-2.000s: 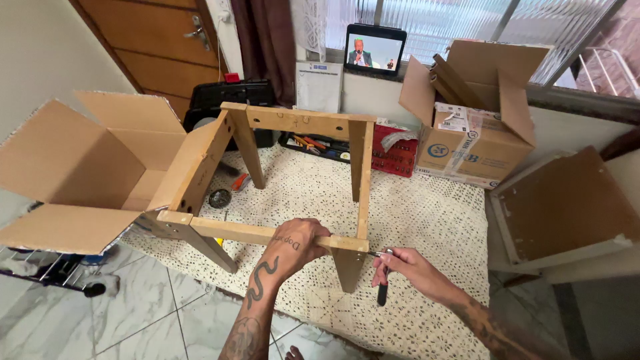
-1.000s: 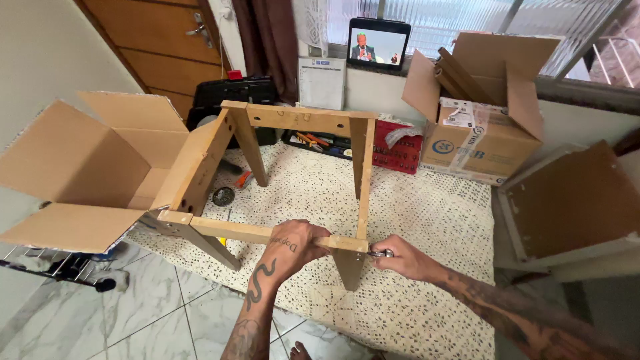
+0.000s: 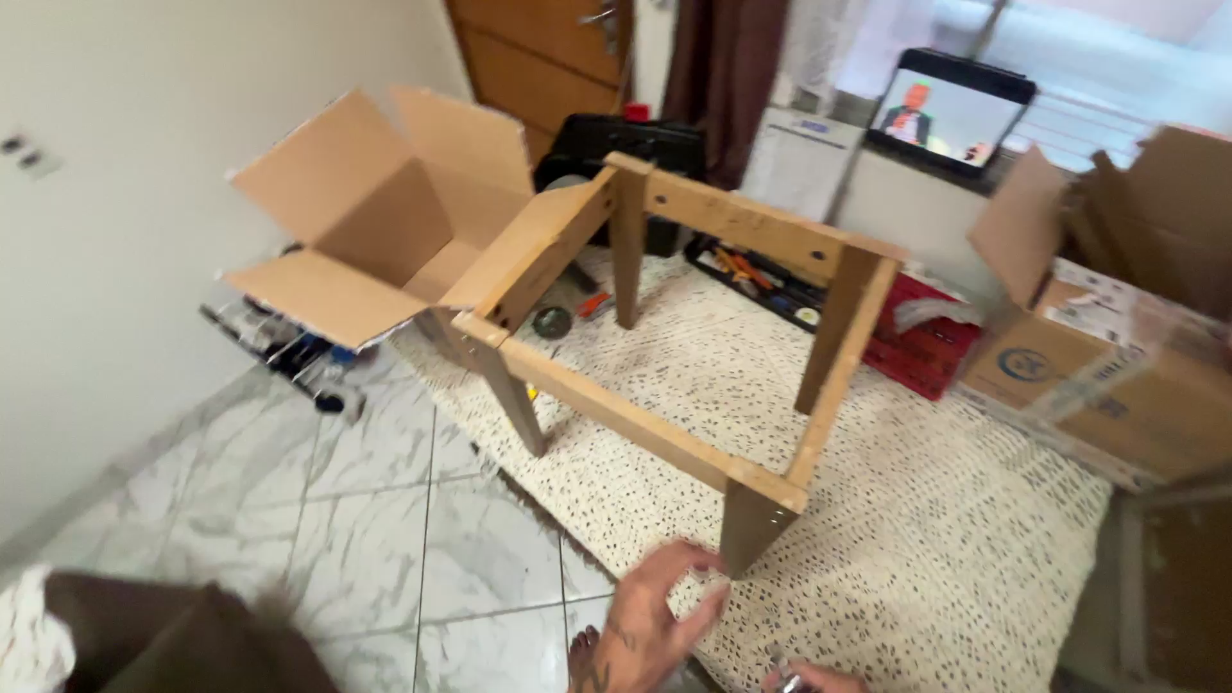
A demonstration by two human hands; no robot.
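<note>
A wooden table frame (image 3: 626, 414) with four tapered legs stands upright on a crocheted cloth (image 3: 924, 549). Just left of its nearest leg (image 3: 756, 525) is my left hand (image 3: 664, 602), thumb and fingers apart with nothing between them. My right hand (image 3: 818, 677) shows only in part at the bottom edge, holding a small shiny metal tool (image 3: 791, 681); most of that tool is out of view. Screws or holes mark the leg's top near the corner.
An open cardboard box (image 3: 385, 231) stands at the left, another (image 3: 1088, 366) at the right. Behind the frame lie a tray of hand tools (image 3: 756, 279) and a red case (image 3: 924, 337). A tape roll (image 3: 552, 322) sits inside the frame's outline. A tablet (image 3: 948, 115) leans by the window.
My left hand has let go of the frame's front rail and moved down beside the leg. My right hand has drawn away from the corner, toward the bottom. The view has swung left.
</note>
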